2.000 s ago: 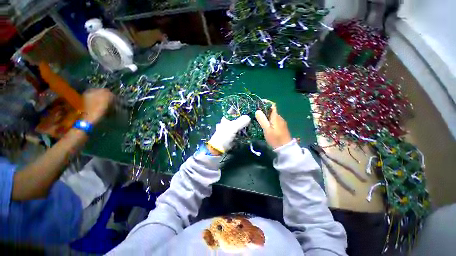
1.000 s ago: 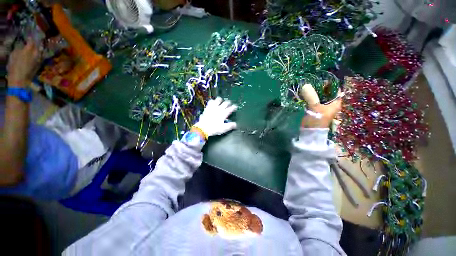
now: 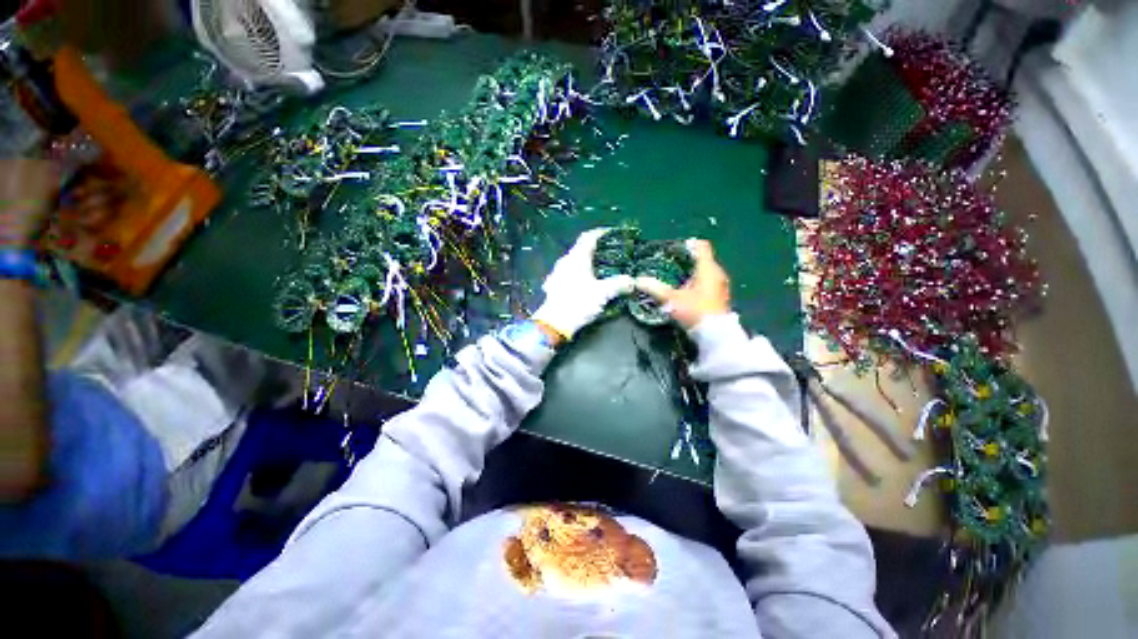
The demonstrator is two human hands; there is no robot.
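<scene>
A bundle of green wire rings (image 3: 644,265) is held between both hands above the green mat, with white-ended wires hanging down toward the table's front edge. My left hand (image 3: 580,290), in a white glove with a yellow cuff, grips the bundle's left side. My bare right hand (image 3: 701,290) grips its right side, thumb at the lower middle. Fingertips behind the bundle are partly hidden. A long heap of green wire units (image 3: 424,212) lies left of the hands.
Red leads (image 3: 917,262) are piled on the brown board (image 3: 861,481), beside dark pliers (image 3: 855,431). Green-yellow units (image 3: 992,437) lie below them. A green bin (image 3: 892,112), a dark block (image 3: 791,179), another green heap (image 3: 718,63), a white fan (image 3: 256,40) and an orange fixture (image 3: 137,187) surround the mat. A person's arm (image 3: 23,350) is far left.
My right hand has come back from the right with green rings. My left hand has moved right and now grips them too. The open rings seen at upper right are gone from there.
</scene>
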